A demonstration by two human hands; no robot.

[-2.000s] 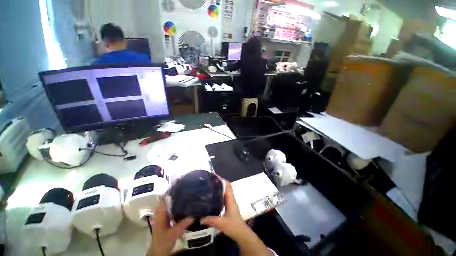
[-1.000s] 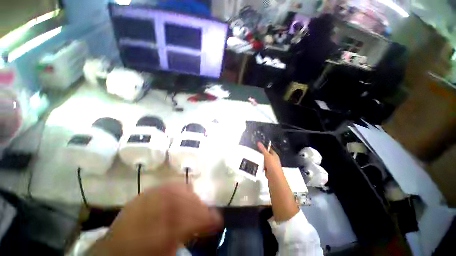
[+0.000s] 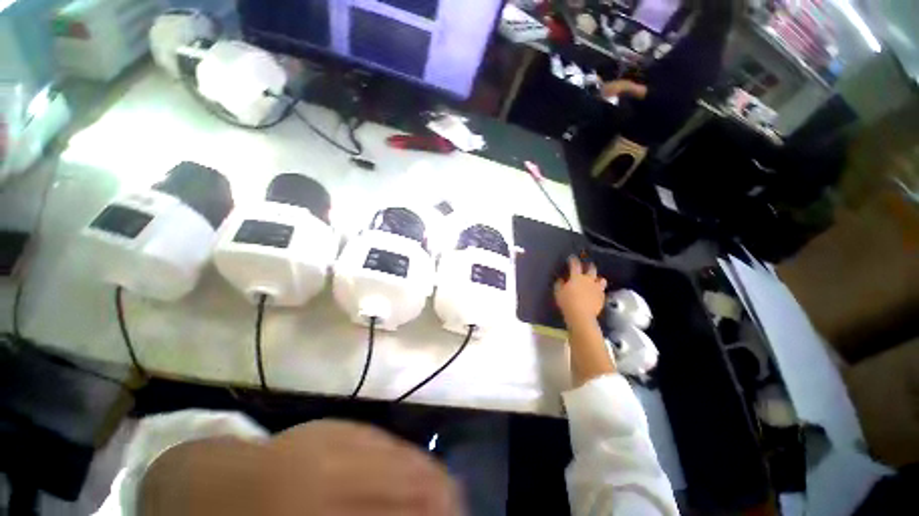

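Four white dome cameras with black heads stand in a row on the bench: the far left one (image 3: 161, 247), the second (image 3: 277, 257), the third (image 3: 383, 272) and the fourth (image 3: 474, 285). Black leads run from them over the front edge. My right hand (image 3: 581, 289) rests on the black mouse pad (image 3: 541, 282), with its fingers over a dark mouse, mostly hidden beneath them. My left hand (image 3: 312, 474) is large and blurred at the bottom edge; its fingers and any held thing cannot be made out.
The monitor (image 3: 393, 35) stands at the back, with spare white cameras (image 3: 240, 83) at its left. A red and black tool (image 3: 421, 143) lies below it. A black bin (image 3: 695, 393) with white cameras is at the right. A person's hand (image 3: 625, 89) shows at the far bench.
The held camera now stands fourth in the row, released. My right hand has moved onto the mouse pad. My left hand has dropped to the bottom edge. The view has tilted down.
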